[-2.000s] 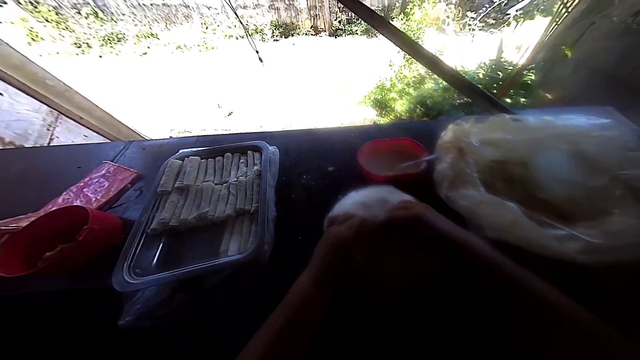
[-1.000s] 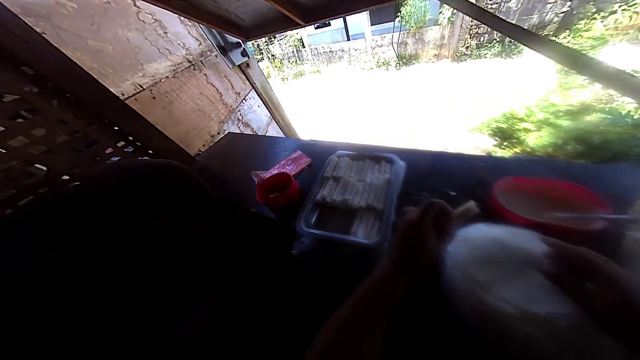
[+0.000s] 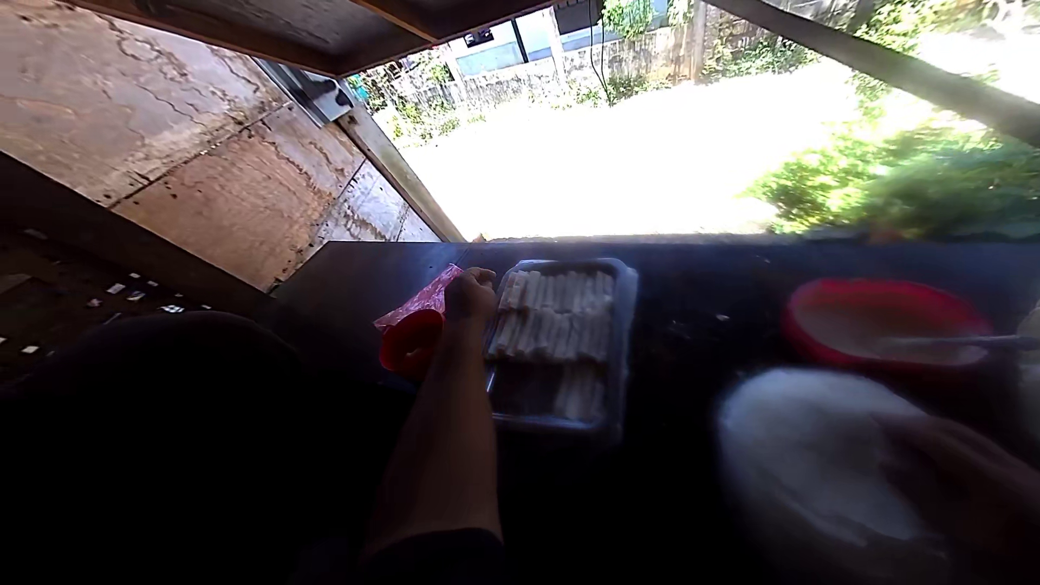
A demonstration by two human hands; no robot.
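Observation:
My left hand [image 3: 473, 294] reaches over the gap between a pink plastic packet [image 3: 422, 299] and a clear plastic tray [image 3: 624, 325]; dimness hides whether its fingers hold anything. Rows of pale rolls [image 3: 556, 315] lie in the tray. Beside my left forearm stands a red cup [image 3: 413, 343]. At the right, my blurred right hand [image 3: 951, 463] rests against a stack of round white wrappers [image 3: 821, 447]; whether it grips them is unclear. Just beyond the wrappers is a red bowl [image 3: 886, 317] of pale mixture, with a utensil handle [image 3: 959, 342] across its rim.
The dark tabletop [image 3: 699, 280] ends at a far edge with bright ground beyond. A sloping wooden post [image 3: 894, 61] crosses the upper right. At the left is a stained panel wall [image 3: 219, 187], with a dark rounded shape [image 3: 179, 357] below it.
My left hand has moved left from beside the white wrappers, over the tray, to the pink packet. My right hand stays by the wrappers. The view has swung left since the oldest frame.

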